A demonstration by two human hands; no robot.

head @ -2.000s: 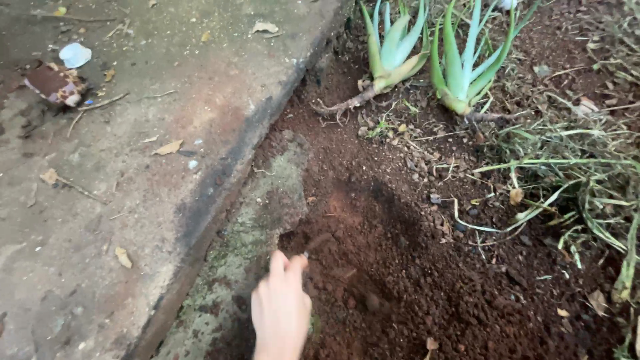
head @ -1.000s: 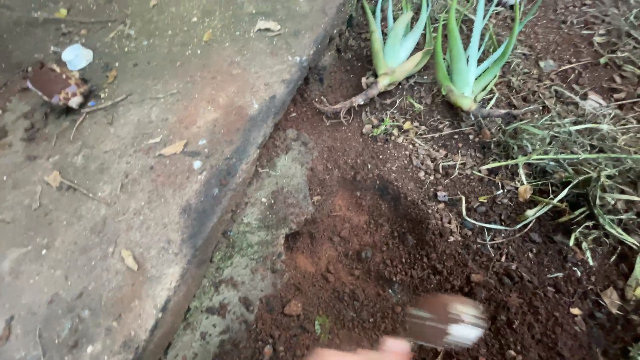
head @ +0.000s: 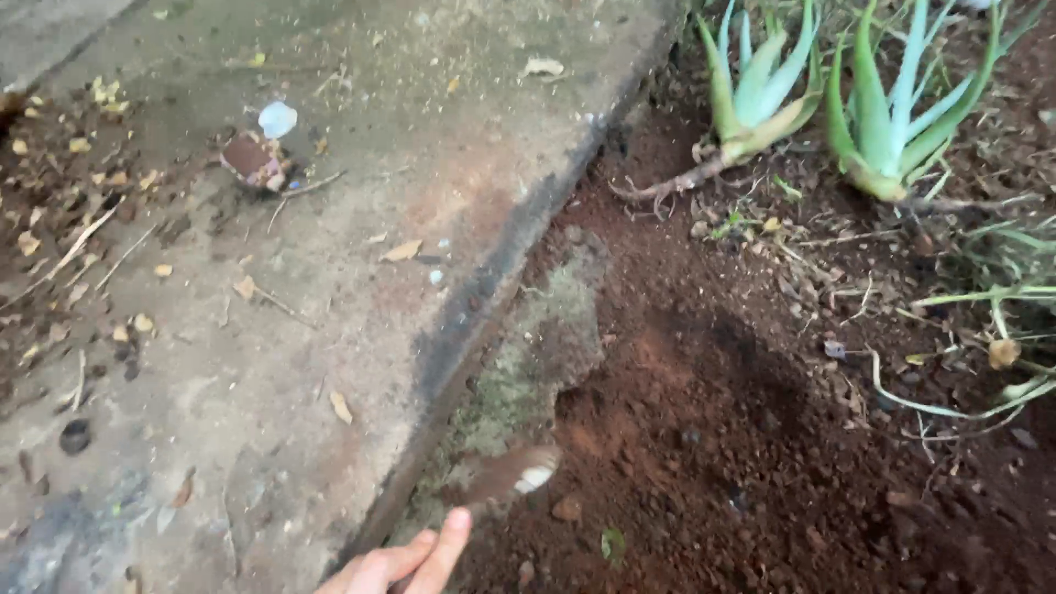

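From the bottom edge, my left hand [head: 404,561] reaches up and right, its fingers close together on a flat, rounded, soil-coated tool [head: 502,477]. Motion blurs the tool, which looks brown with a pale patch near its far end; its exact kind cannot be told. It is over the border between a mossy concrete ledge [head: 528,355] and loose reddish-brown soil [head: 726,478]. A shallow, darker hollow [head: 742,355] lies up and right of the tool. Two aloe plants with bare roots, one [head: 755,99] left of the other [head: 895,124], lie at the upper right. My right hand is out of view.
A concrete slab [head: 330,272] with a raised edge fills the left side, bearing dry leaves, twigs, a broken brown piece [head: 252,158] and a whitish disc [head: 278,120]. Dry grass [head: 1011,264] lies at the right edge. A small stone [head: 568,507] sits beside the tool.
From the soil at the bottom right of the middle, my left hand and the tool have moved left to the ledge's border. The view has shifted left.
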